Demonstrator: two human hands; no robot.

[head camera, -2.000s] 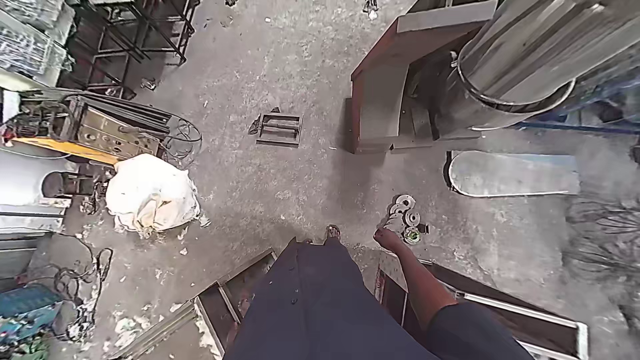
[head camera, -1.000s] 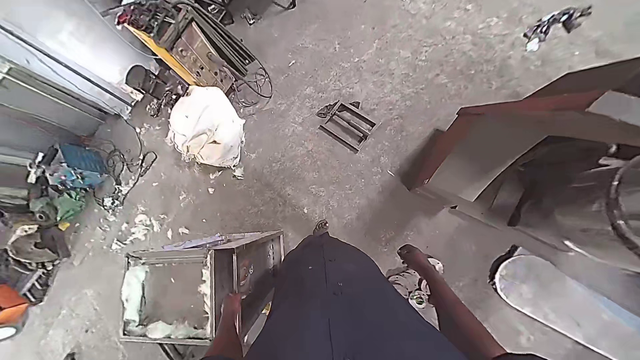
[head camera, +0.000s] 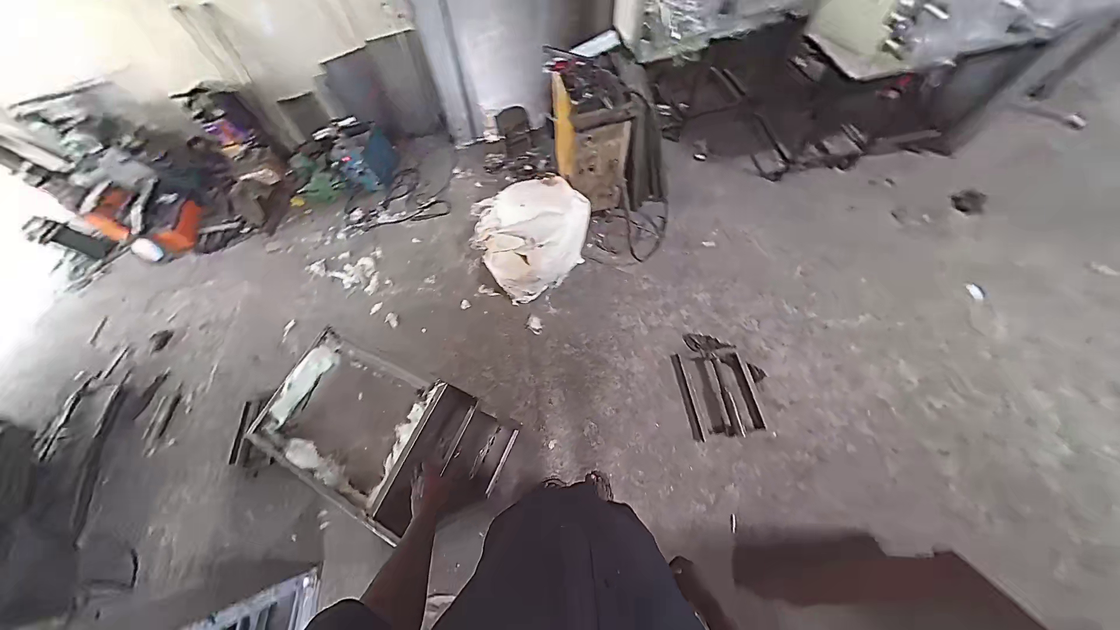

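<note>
My left hand (head camera: 430, 490) reaches down to the near side of a metal frame box (head camera: 337, 503), which stands tilted on the concrete floor with white fluffy material along its inner edges. Whether the fingers grip its side is too blurred to tell. Close to that hand, dark slats (head camera: 459, 433) run along the box's right side. My right hand (head camera: 681, 569) hangs low beside my dark clothing, partly hidden, and its fingers are not clear. Ahead to the right, a small metal frame with parallel bars (head camera: 719, 394) lies on the floor.
A stuffed white sack (head camera: 535, 232) sits ahead, against a yellow-edged machine (head camera: 599, 144) with cables. Tools and orange items (head camera: 179, 227) are heaped at the far left. Benches with metal legs (head camera: 770, 131) line the back. A reddish-brown panel (head camera: 892, 591) is at the lower right.
The view has swung strongly to the left. My right hand, earlier near round metal parts on the floor, is now low beside my body. My left hand, out of sight at first, now reaches to the frame box.
</note>
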